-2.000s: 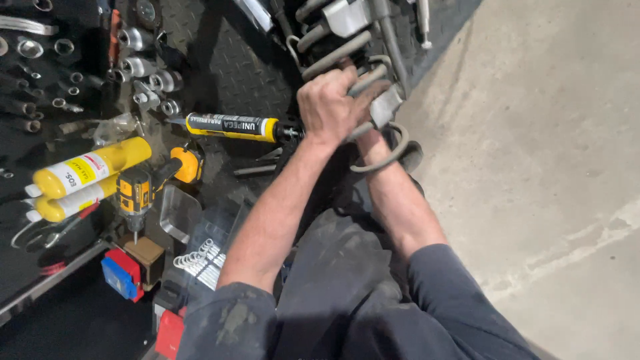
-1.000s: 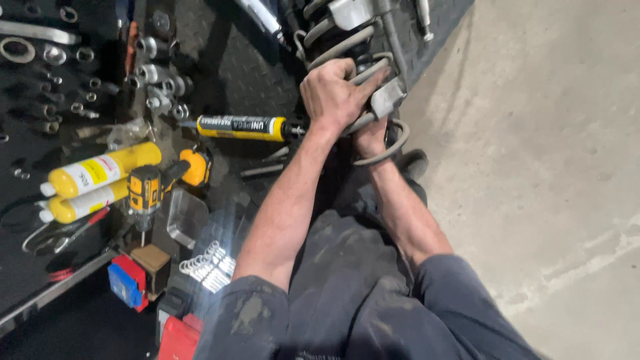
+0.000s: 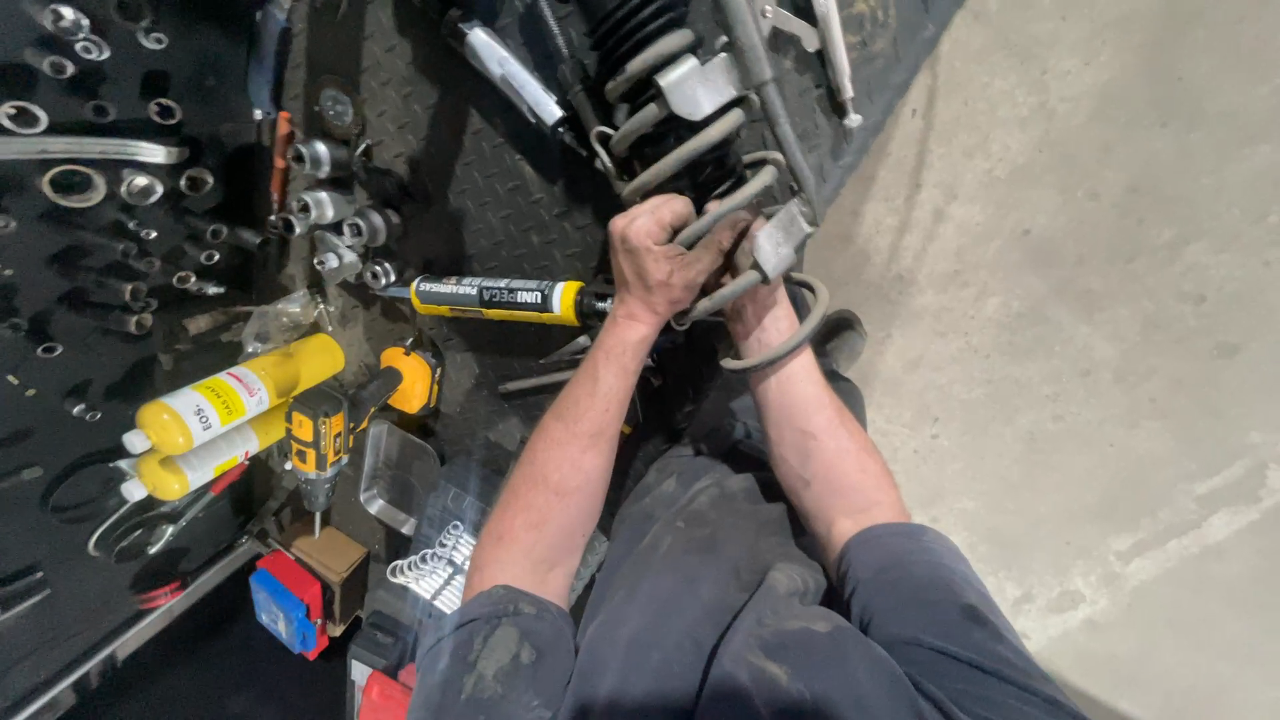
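Observation:
A grey coil spring [image 3: 687,153] with metal spring compressor hooks [image 3: 700,86] clamped on its coils surrounds a black ribbed boot [image 3: 635,30], at the upper middle of the head view. My left hand [image 3: 655,258] presses against the lower coils, its fingers curled and its thumb toward the spring's inside. My right hand [image 3: 745,250] reaches up through the lowest open coil, partly hidden behind the coils and the lower hook [image 3: 782,240]. What the fingertips grip inside the spring cannot be made out. A black and yellow sealant cartridge [image 3: 497,300] lies just left of my left hand.
Left on the black surface are sockets [image 3: 322,207], yellow gas cylinders [image 3: 240,392], a cordless drill [image 3: 318,432], a clear tray [image 3: 398,475] and several combination wrenches [image 3: 437,567]. A silver air tool [image 3: 513,75] lies left of the spring. The concrete floor [image 3: 1080,300] is at right.
My left hand has shifted slightly down along the coils, its fingers more curled than before. My right hand remains within the lower coils.

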